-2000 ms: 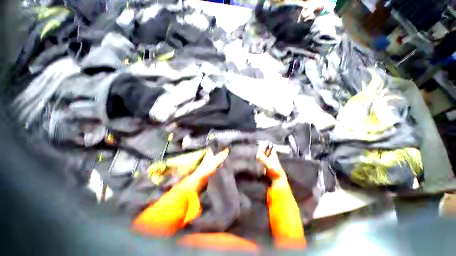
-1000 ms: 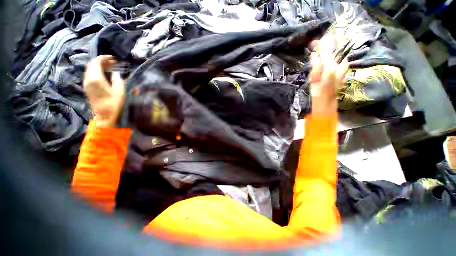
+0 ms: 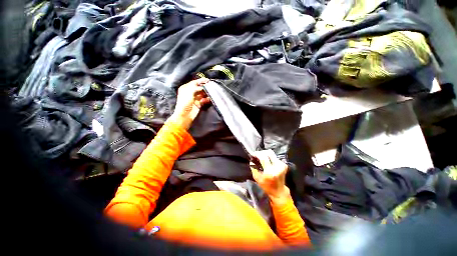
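Note:
A dark grey denim jacket [image 3: 215, 42] lies spread in front of me, one sleeve stretched up and to the right. A long narrow paler grey band [image 3: 233, 116] of it runs diagonally between my hands. My left hand [image 3: 191, 100] pinches its upper end. My right hand [image 3: 269, 170] grips its lower end; a small dark shape shows at the fingers, too unclear to name. A yellow-green embroidered patch [image 3: 146, 108] shows on the cloth left of my left hand. The band's underside is hidden.
More grey and black garments [image 3: 65, 75] are heaped at the left and back. A garment with a large yellow-green patch [image 3: 383, 59] lies at the right. A white table edge [image 3: 351, 107] shows below it. Dark garments [image 3: 361, 187] lie lower right.
The jacket has been brought up and spread on the pile. My hands have come from wide apart to closer together, the left moving right, the right moving down and left, now holding the band.

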